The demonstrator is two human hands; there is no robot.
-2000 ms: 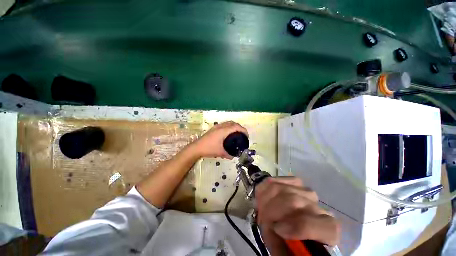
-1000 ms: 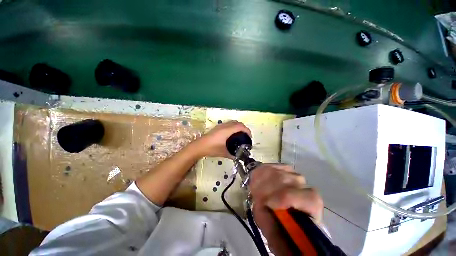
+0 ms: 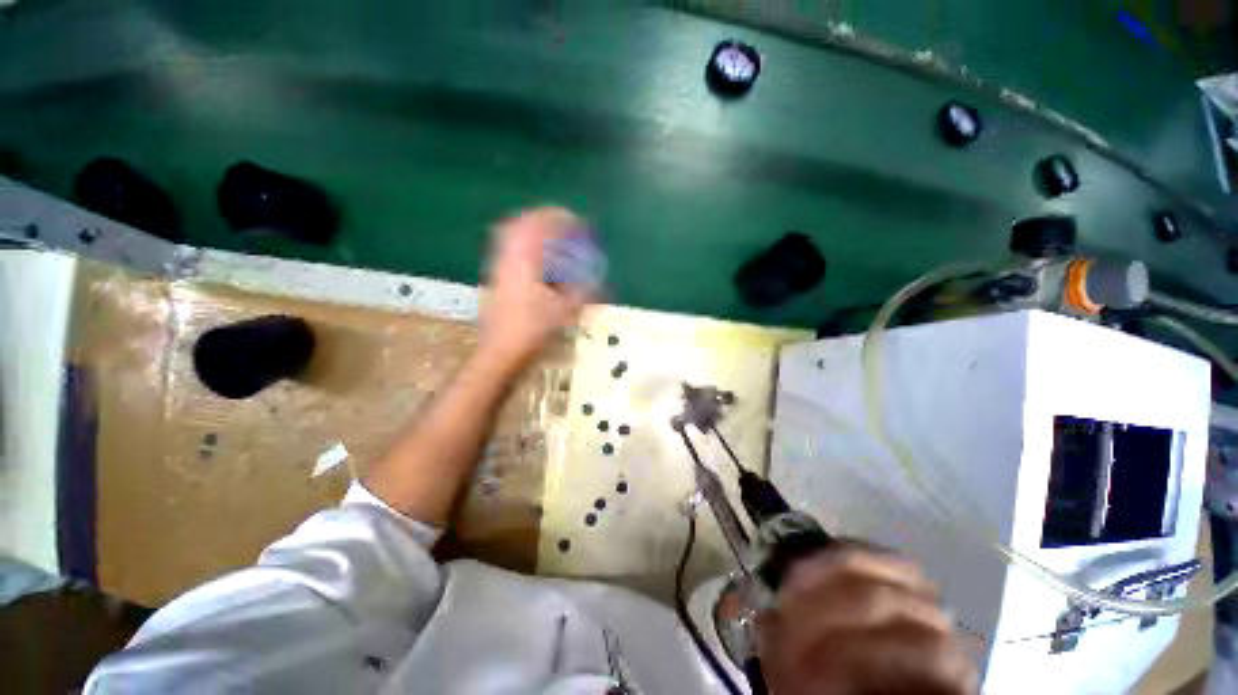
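Observation:
My left hand (image 3: 523, 283) is blurred at the near edge of the green belt. It holds a round housing (image 3: 576, 264), also blurred, with a greyish face showing. My right hand (image 3: 869, 618) is closed around the black body of the power screwdriver (image 3: 790, 540), at the bottom right. The silver screwdriver nose (image 3: 703, 406) is over the cream spotted board (image 3: 659, 462), apart from the housing. A thin black cable loops beside the tool.
Green conveyor belt (image 3: 448, 136) runs across the back. Black housings lie on it (image 3: 278, 204) and on brown cardboard (image 3: 254, 356). Several white-marked discs (image 3: 733, 68) sit on the far side. A white metal box (image 3: 903, 407) with a clear tube (image 3: 889, 468) stands at right.
My left hand has moved away from the nose toward the belt with the housing. My right hand and the screwdriver have shifted right and down. The discs and the belt's housings have moved left.

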